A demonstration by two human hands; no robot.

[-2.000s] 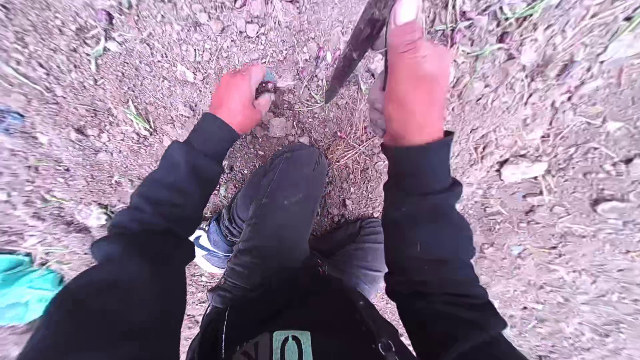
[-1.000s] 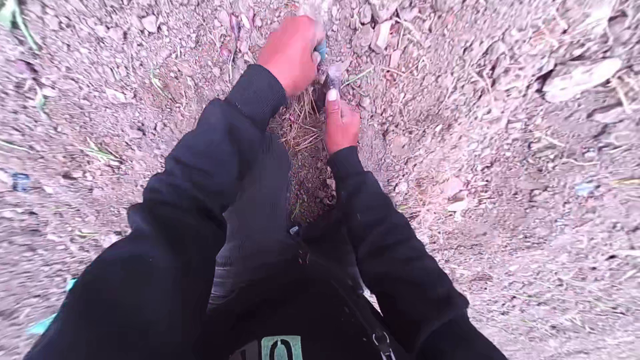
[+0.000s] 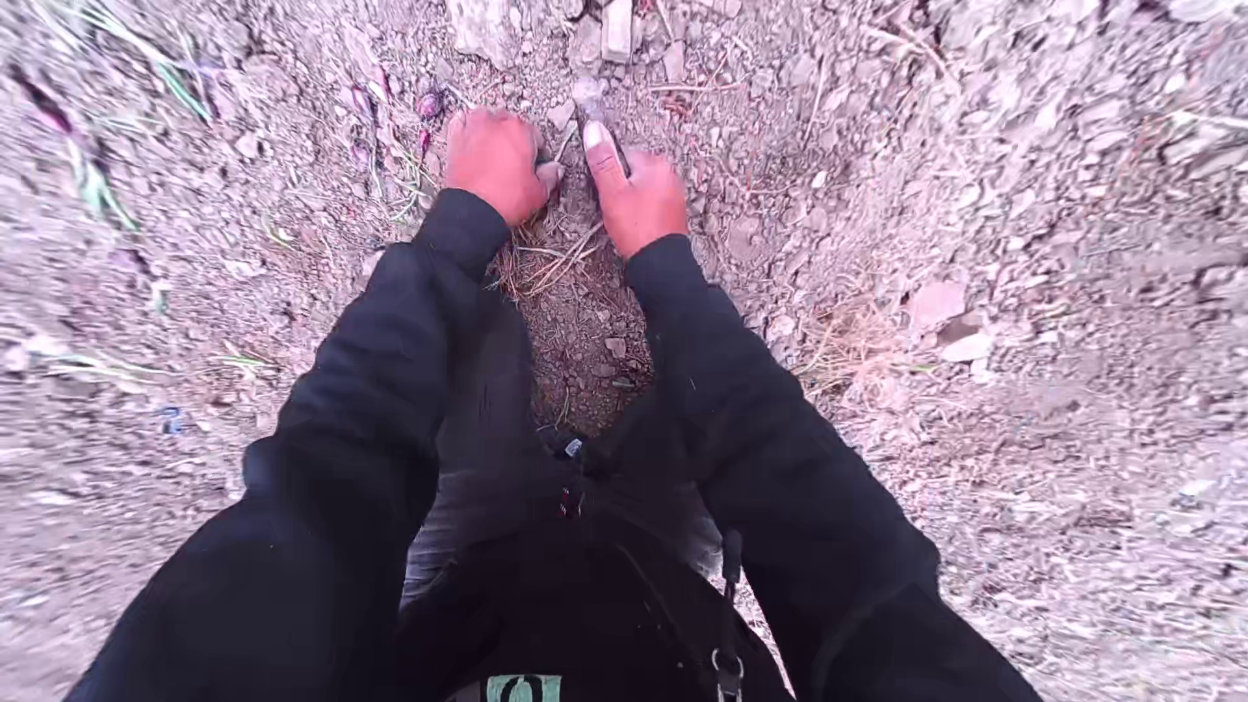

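Note:
My right hand [image 3: 639, 195] is closed round the handle of a tool, its thumb stretched along the top; a pale, blurred end [image 3: 589, 93] shows beyond the thumb, and the rest is hidden. Just left of it, my left hand [image 3: 499, 168] is at the soil with its fingers curled and its thumb towards the other hand. Whether it holds something cannot be told. Dry grass stalks [image 3: 546, 265] lie on the dirt below both hands. Small purple onion-like bulbs [image 3: 429, 105] lie beside the left hand.
Green-leaved plants with purple bases [image 3: 93, 185] lie at the far left. Stones [image 3: 617, 31] are beyond the hands, and flat stones [image 3: 936, 304] with dry grass [image 3: 858, 351] lie to the right. A small blue scrap [image 3: 172, 420] is on the left. My legs are below the hands.
My right hand, raised with a long dark blade two seconds ago, has come down beside my left hand at the ground. The blue-green thing at my left hand in the earlier frames no longer shows.

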